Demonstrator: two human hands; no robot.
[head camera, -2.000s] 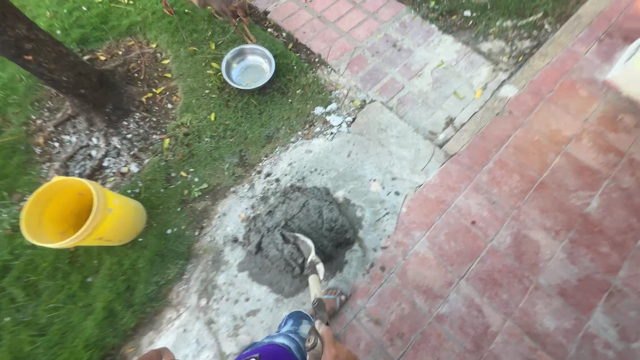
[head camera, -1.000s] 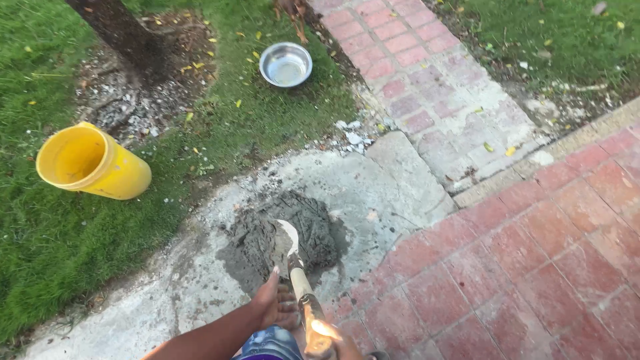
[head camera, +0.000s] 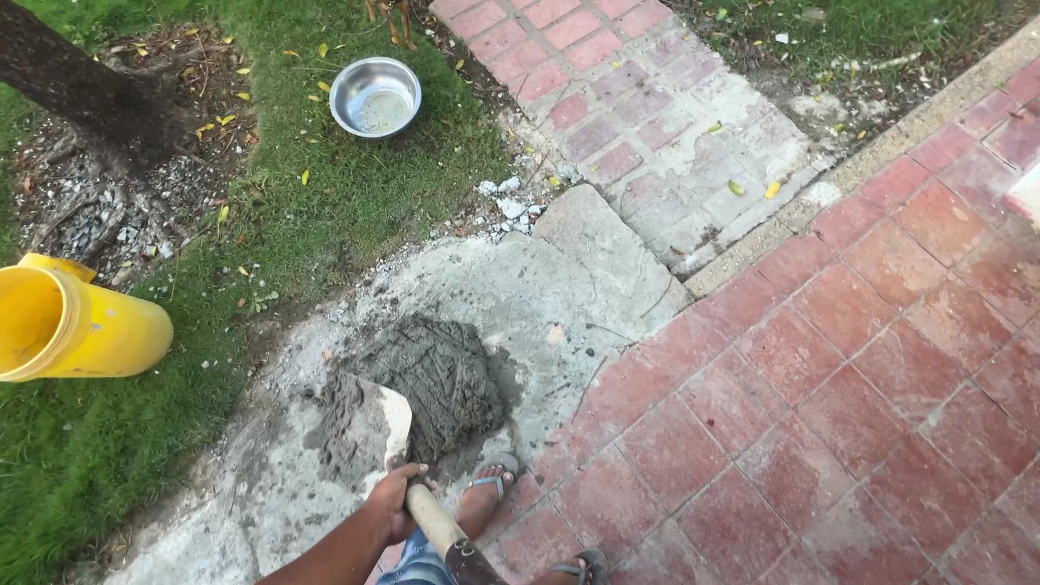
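Observation:
A heap of wet gray mortar (head camera: 443, 382) lies on the rough concrete slab (head camera: 520, 280). The shovel's blade (head camera: 396, 422), smeared pale gray, rests at the heap's left side, where a thinner spread of mortar lies. My left hand (head camera: 398, 500) grips the shovel low, where the wooden handle (head camera: 435, 518) meets the metal neck. Toward the bottom edge the handle continues into a dark riveted part. My right hand is out of the frame.
My sandaled feet (head camera: 487, 479) stand close to the heap, by the red paving tiles (head camera: 764, 455). A yellow bucket (head camera: 114, 333) and a metal bowl (head camera: 375, 97) are on the grass. A tree trunk (head camera: 89, 89) rises upper left; an animal's legs (head camera: 396, 20) show at top.
My left hand, open beside the handle one second ago, is now closed around it. The shovel blade has moved to the heap's left side. My right hand has left the view.

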